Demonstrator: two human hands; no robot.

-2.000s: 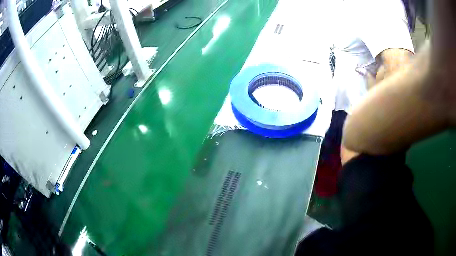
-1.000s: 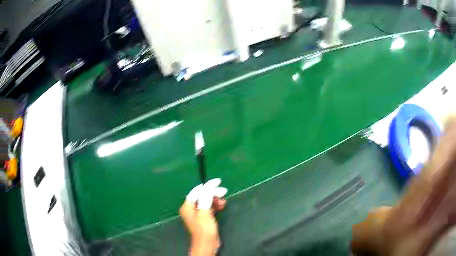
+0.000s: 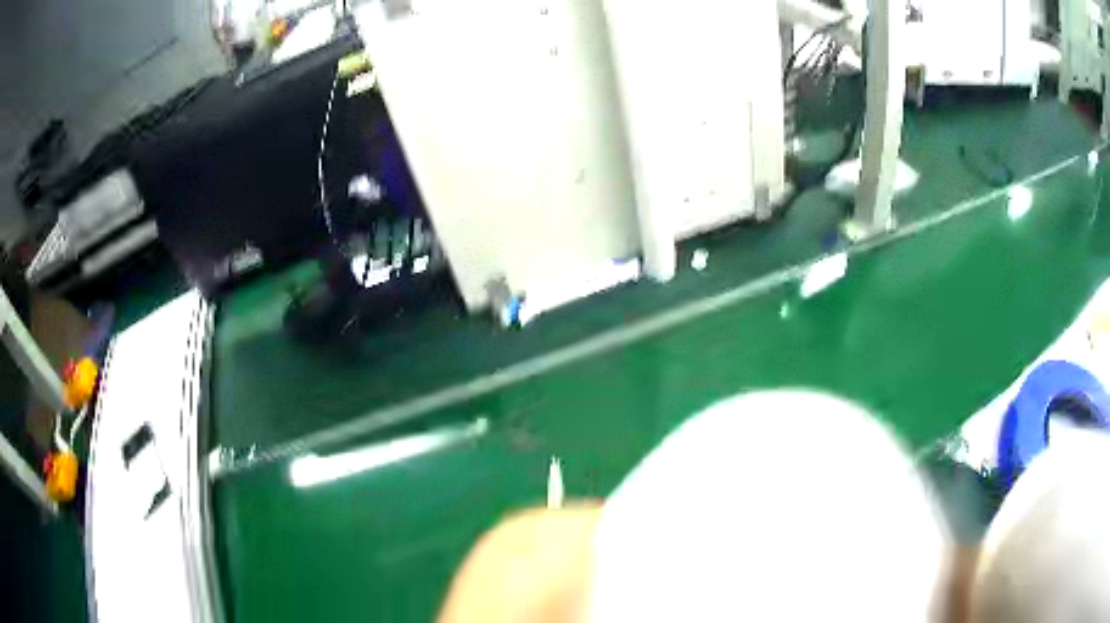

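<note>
A large, blurred hand very close to the camera, seemingly my right hand [image 3: 773, 523], fills the lower middle and right. Its fingertips wear white finger cots [image 3: 1053, 566], with bare skin at the left of the white shape. Whether it holds anything cannot be seen. My left hand cannot be made out; the near hand covers that area. A small pale pointed tip [image 3: 555, 482], perhaps of tweezers, shows just above the bare skin, over the glossy green conveyor belt [image 3: 365, 548].
The white side track [image 3: 128, 535] at left carries two small dark pieces [image 3: 140, 443], perhaps phone frames. Orange emergency stop boxes [image 3: 61, 475] stand beyond it. A cream machine cabinet [image 3: 499, 146] and black monitor [image 3: 244, 170] are across the belt. A blue reel [image 3: 1029, 408] lies at right.
The view has tilted up, so the scene sits lower. The near hand has come in front of the camera from the right. The left hand and black shaft below the pale tip no longer show.
</note>
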